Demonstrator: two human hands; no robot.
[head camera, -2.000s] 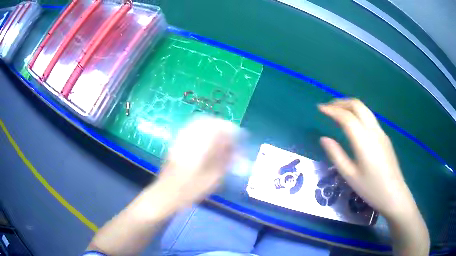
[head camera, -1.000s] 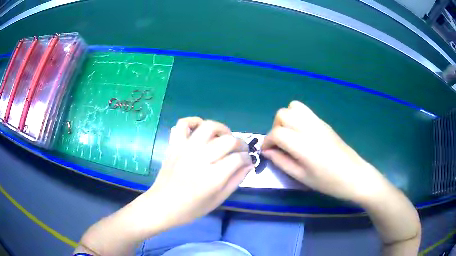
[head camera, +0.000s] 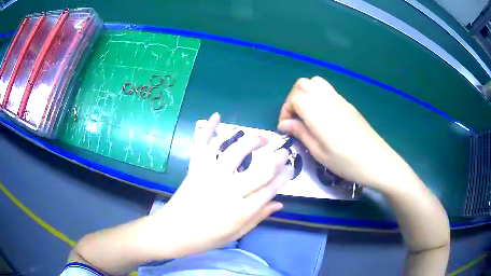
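A silvery metal plate (head camera: 315, 181) with dark cut-outs lies on the dark-green bench. My left hand (head camera: 237, 183) lies across it, spread from the back edge to past the front edge, and hides much of the left and middle. Its fingertips are beside the middle cut-out. My right hand (head camera: 304, 121) is bent over the plate's back edge with fingertips close together near the same cut-out; whether they pinch a small part cannot be seen. Several thin reddish loops (head camera: 144, 90) lie on the bright green mat (head camera: 116, 121).
Clear plastic trays (head camera: 63, 67) with red bars (head camera: 42, 59) stand left of the mat. A small brassy piece (head camera: 75, 114) lies beside them. A grey stack of plates (head camera: 478, 172) is at the far right. Blue tape (head camera: 253, 47) runs along the bench edges.
The view has shifted. The plate, formerly right of the mat with my hands apart, now sits under both hands. My left hand has spread over it, and my right fingertips have moved away from the left ones.
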